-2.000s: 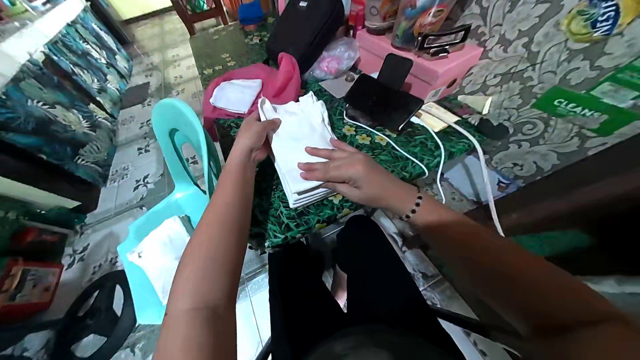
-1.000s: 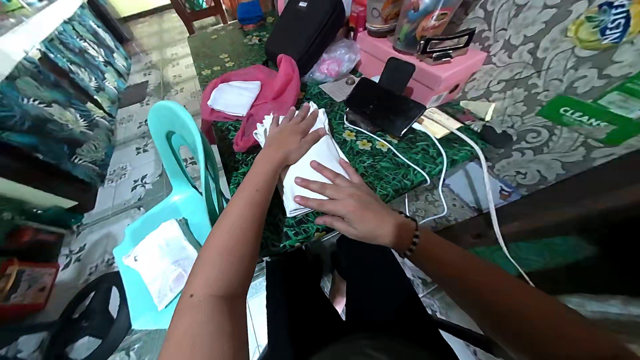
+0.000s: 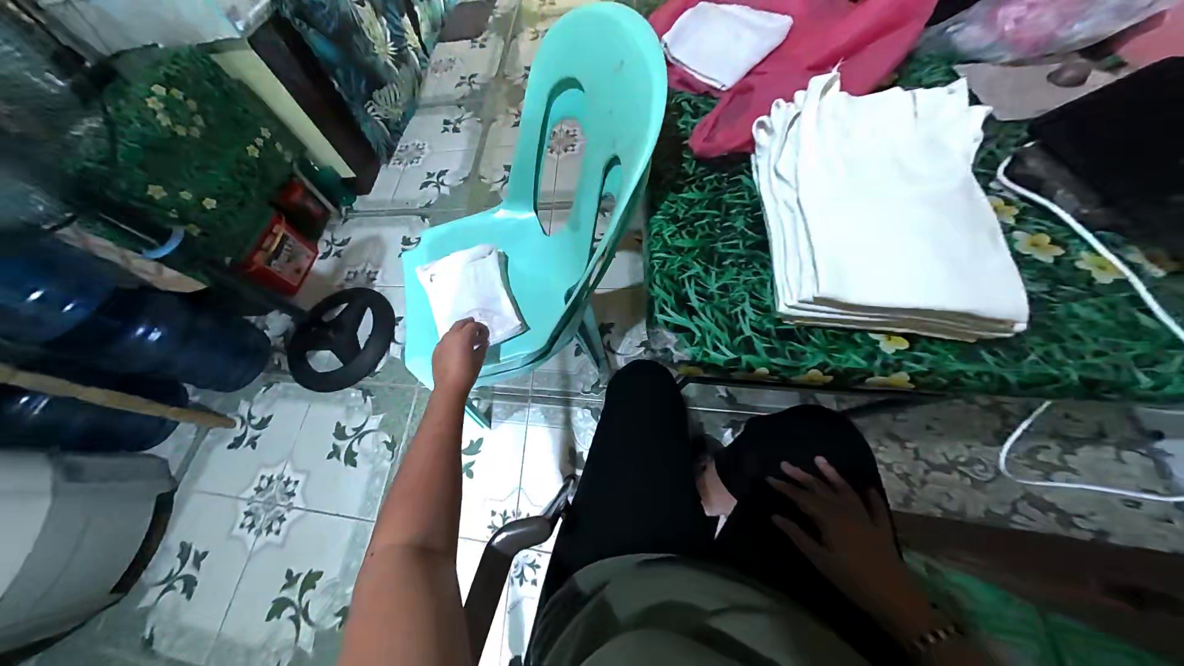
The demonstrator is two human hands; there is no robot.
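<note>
My left hand [image 3: 461,353] reaches down to the near edge of folded white cloths [image 3: 467,287] on the seat of a teal plastic chair [image 3: 546,250], its fingertips pinching or touching the cloth at a corner. On my thigh rests my right hand [image 3: 837,527], fingers spread, holding nothing. A neat stack of folded white cloths [image 3: 902,203] lies on the table with the green grass-print cover [image 3: 708,268]. Behind the stack, another folded white cloth [image 3: 726,39] lies on a pink-red cloth [image 3: 856,42].
A white cable [image 3: 1101,245] runs along the table's right side beside a black object [image 3: 1124,148]. On the tiled floor to the left are a black steering wheel [image 3: 340,339], a red box [image 3: 280,254] and blue water containers [image 3: 176,338].
Both hands have left the white stack on the table. My left hand has moved left to the cloths on the chair, my right onto my thigh. The view has turned left and down.
</note>
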